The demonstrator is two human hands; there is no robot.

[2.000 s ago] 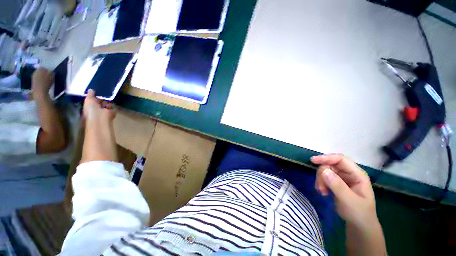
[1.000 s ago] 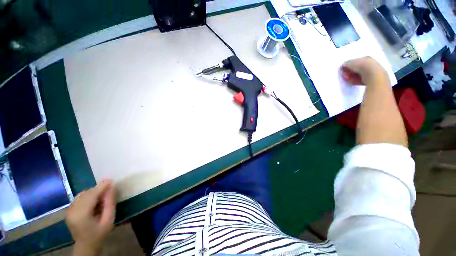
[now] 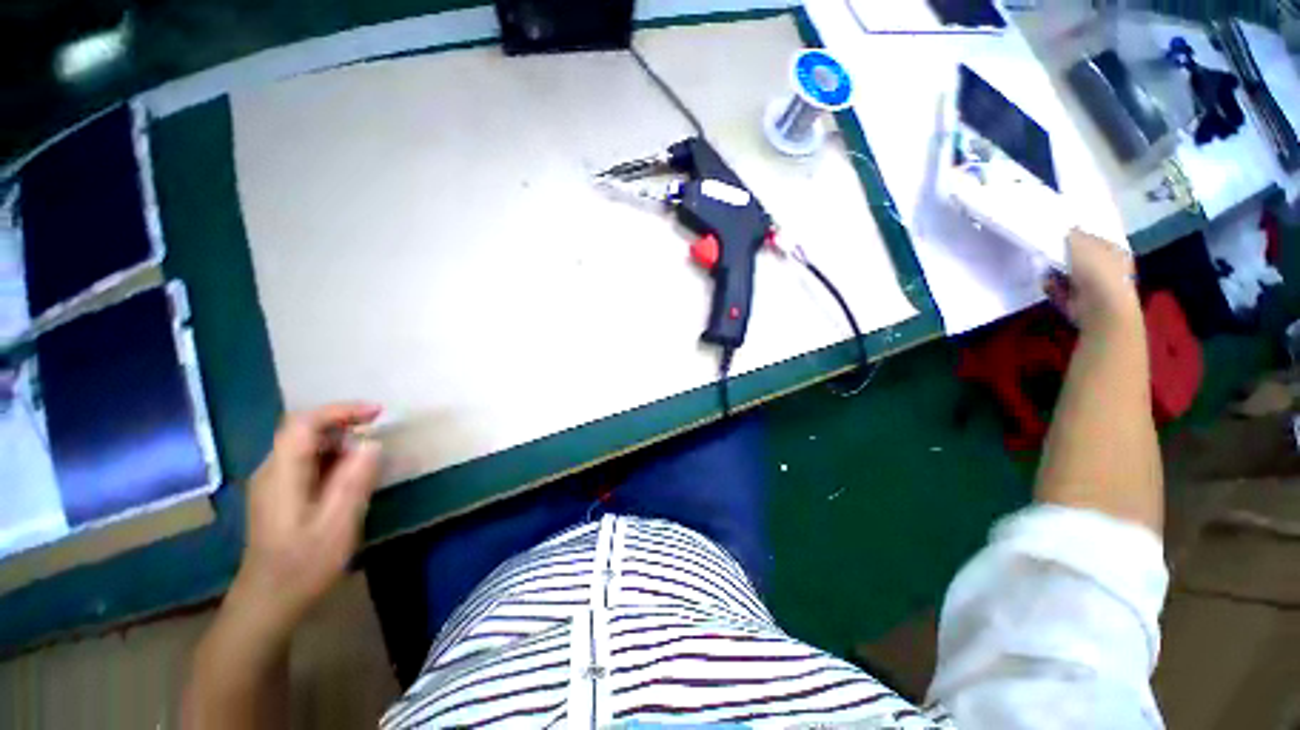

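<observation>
A tablet-like unit [image 3: 974, 178] with a white shell and a dark panel is at the right, over white paper, and looks raised and tilted. My right hand [image 3: 1095, 281] grips its near right corner; the fingertips are partly hidden. My left hand [image 3: 317, 492] is at the near left corner of the beige mat, empty, with thumb and fingers slightly apart. The black soldering gun [image 3: 730, 235] lies on the mat, its metal tip pointing left and its red trigger facing left.
A solder spool [image 3: 820, 79] with a blue face stands beyond the gun. Units with dark panels [image 3: 121, 407] sit on cardboard at the left. A black box [image 3: 566, 22] is at the far edge of the beige mat [image 3: 414, 257]. Part of another unit [image 3: 965, 13] shows at the top right.
The view has turned from the left units towards the right. My right hand has closed on a unit's near corner. My left hand has shifted slightly right and away from me.
</observation>
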